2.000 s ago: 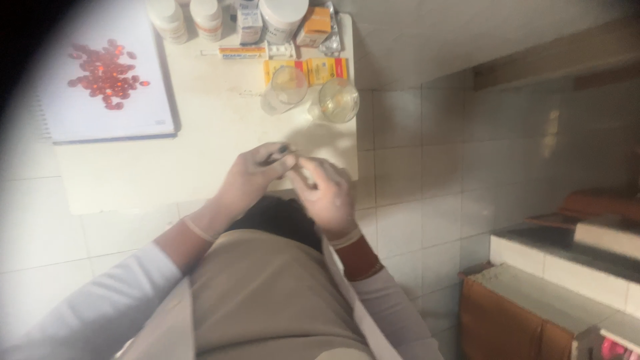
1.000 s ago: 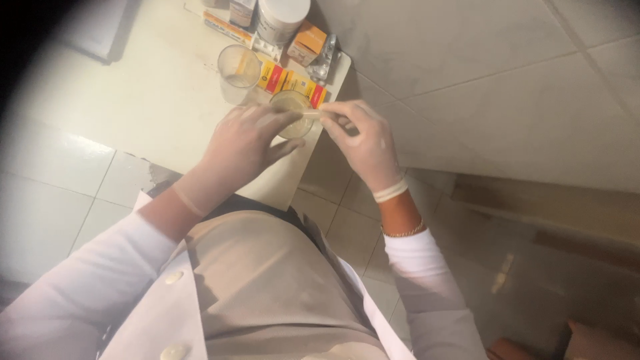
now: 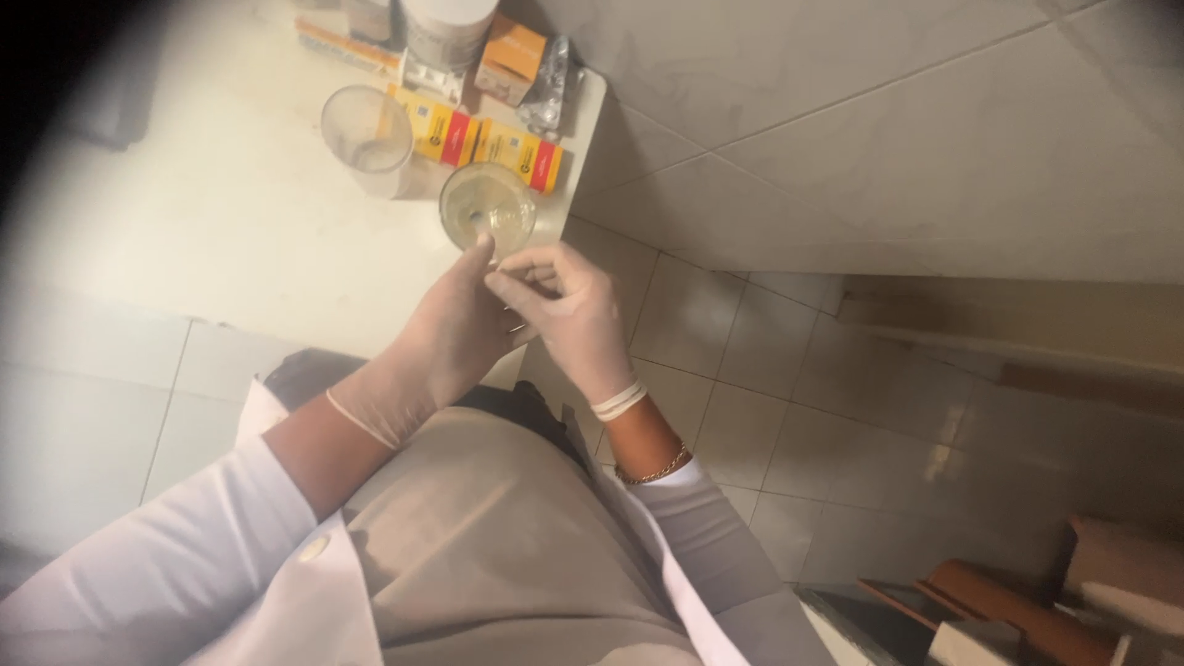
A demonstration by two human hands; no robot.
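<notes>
My left hand (image 3: 444,338), in a thin pale glove, is at the table's near edge, its thumb up by the rim of a glass with clear liquid (image 3: 487,205). My right hand (image 3: 569,314), gloved too, meets it just below the glass, thumb and forefinger pinched together. A small thin item seems to be between the fingers of both hands, but it is mostly hidden and I cannot tell what it is. An empty-looking clear glass (image 3: 367,134) stands to the left of the other one. Two yellow and red medicine boxes (image 3: 518,155) lie behind the glasses.
At the back of the white table (image 3: 231,222) are a white jar (image 3: 450,28), an orange box (image 3: 511,57), silver blister packs (image 3: 552,83) and a long orange and white box (image 3: 347,46). A tiled wall is on the right. Reddish-brown objects (image 3: 1017,601) lie at the lower right.
Both hands have come down from over the glass with liquid, where they were a second ago, to its near side. The view has swung right since the first frame, taking the notebook with red capsules out of sight.
</notes>
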